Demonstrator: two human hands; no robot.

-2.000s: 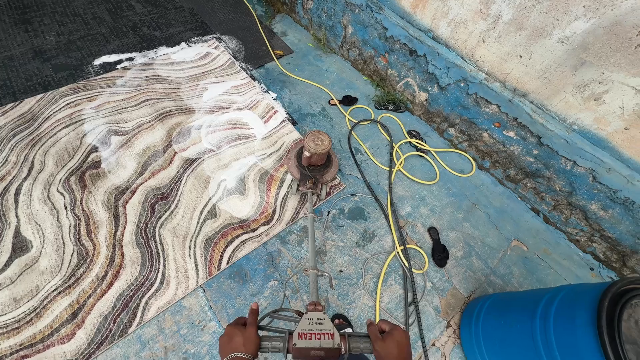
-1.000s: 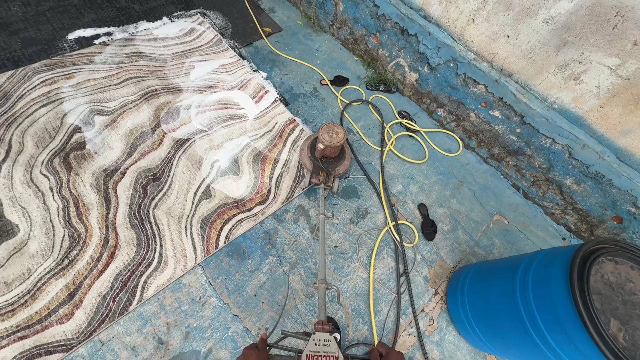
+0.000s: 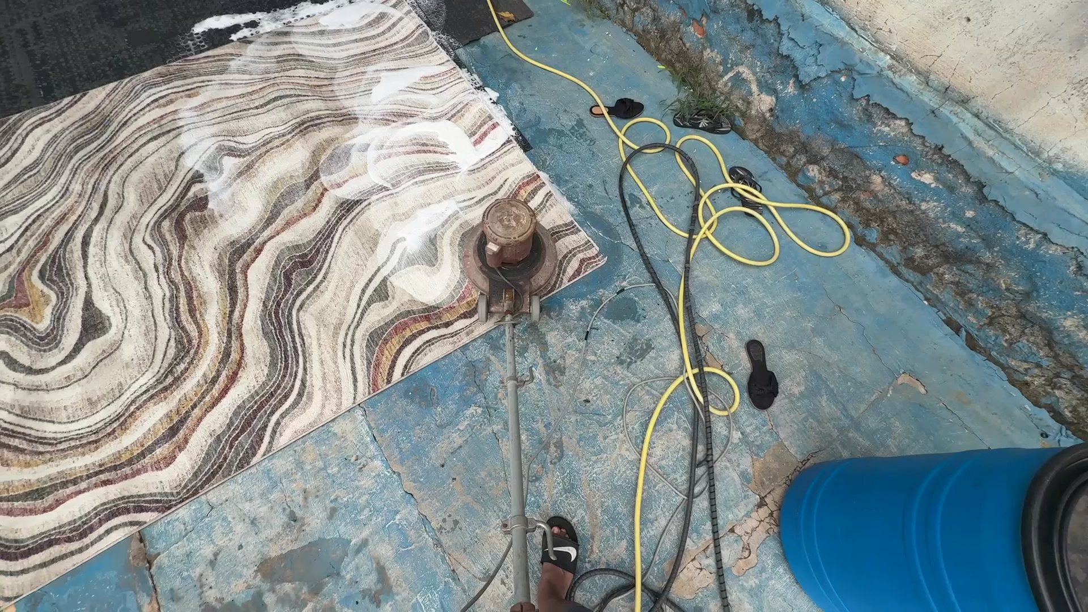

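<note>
A rotary floor scrubbing machine (image 3: 510, 246) with a rusty motor housing rests at the near right corner of a wavy-patterned rug (image 3: 280, 255). White foam (image 3: 425, 153) lies on the rug's upper right part. From the machine a long grey metal handle pole (image 3: 515, 425) runs down to the bottom edge of the view. Neither my left hand nor my right hand shows now; the handle's upper end is also out of view. My foot in a black slide sandal (image 3: 561, 544) stands just right of the pole.
A yellow hose (image 3: 642, 476) and black hose (image 3: 629, 195) lie looped on the blue floor, right of the pole. A loose black sandal (image 3: 761, 374) and other footwear (image 3: 625, 109) lie near them. A blue barrel (image 3: 918, 527) occupies the lower right, below a cracked wall base (image 3: 892, 212).
Both hands, earlier on the machine's handle, have left the view at the bottom. The machine has shifted left from the rug's edge onto its corner. More of the foot shows.
</note>
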